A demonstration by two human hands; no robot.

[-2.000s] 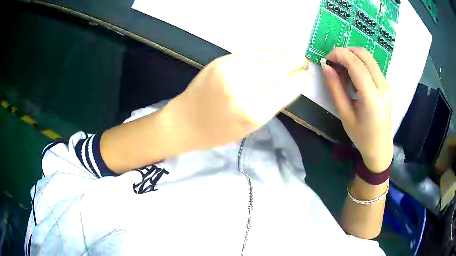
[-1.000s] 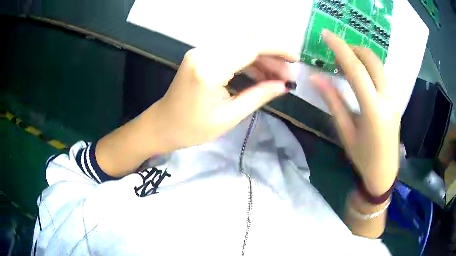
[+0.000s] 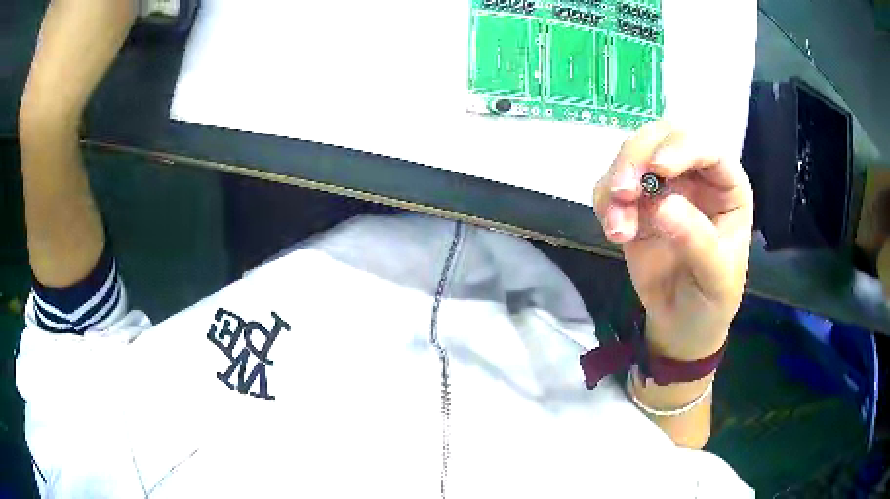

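Observation:
My right hand (image 3: 683,214) is raised palm-up over the front edge of the white foam sheet (image 3: 351,97). Its fingertips hold a small black round component (image 3: 652,183), end-on to the camera. The green circuit board (image 3: 569,63) lies on the sheet, its top cut off by the frame. One dark round component (image 3: 503,105) sits at its near left corner. My left forearm runs up the left side; the hand itself is beyond the top edge, beside a small black tray (image 3: 183,21) with pale contents, partly visible.
A black open tray (image 3: 818,166) with small glinting parts is at the right of the bench. The bench's front edge (image 3: 390,197) crosses below the sheet. A blue stool (image 3: 829,361) shows at the lower right, and part of a brown box (image 3: 871,219) at the right rim.
My left hand has left the board's near edge for the upper left, out of the frame. My right hand has drawn back from the board and turned palm-up. The view has shifted.

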